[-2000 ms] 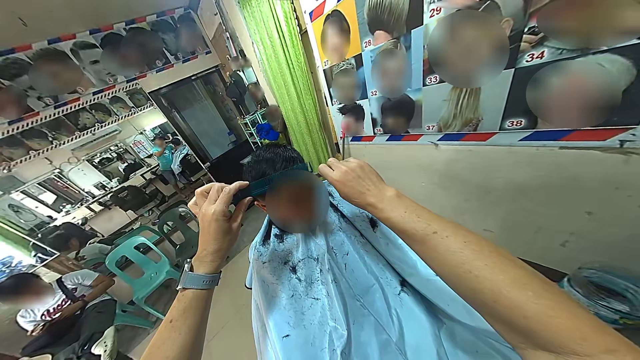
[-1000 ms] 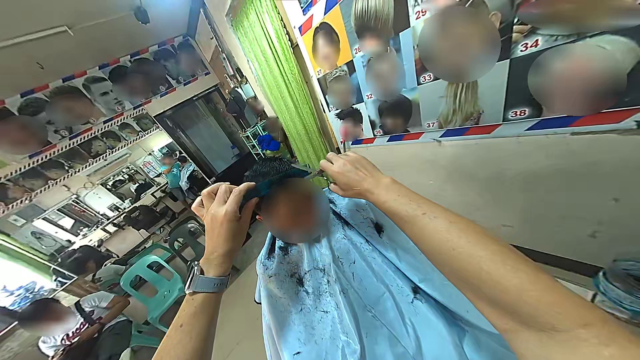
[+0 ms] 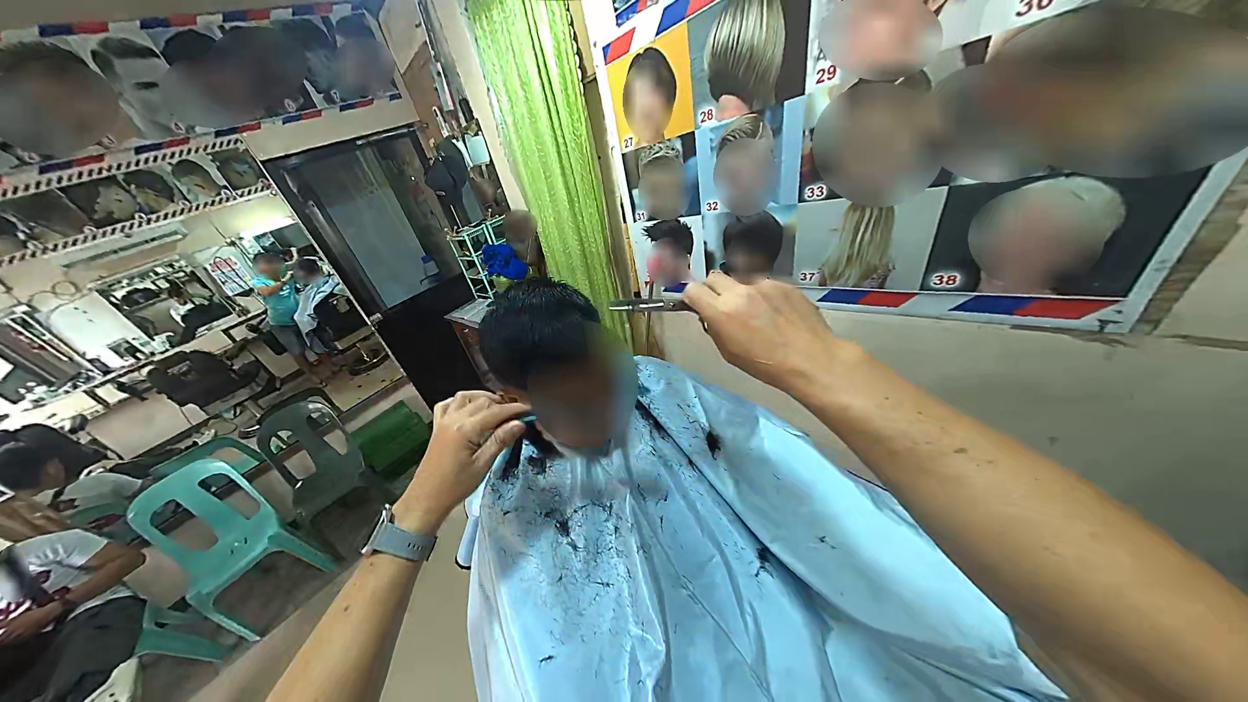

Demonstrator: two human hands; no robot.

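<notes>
A seated person with short dark hair (image 3: 536,327) wears a light blue barber's cape (image 3: 624,565) strewn with hair clippings. My left hand (image 3: 463,448), with a watch on its wrist, is beside the head near the ear. It holds a comb (image 3: 517,439), mostly hidden by the fingers and pointing down. My right hand (image 3: 756,322) holds hair-cutting scissors (image 3: 648,305), whose blades point left toward the top of the hair without touching it. Whether the blades are apart is too small to tell.
Green plastic chairs (image 3: 219,522) and a seated person (image 3: 73,585) are at the left. Behind the seated person in the cape hang a green curtain (image 3: 556,166) and a wall poster of hairstyles (image 3: 907,175). A mirror (image 3: 156,292) runs along the left wall.
My left hand has gone down from the front of the hair to beside the ear, and the comb has left the forehead. My right hand with the scissors has moved away from the hair.
</notes>
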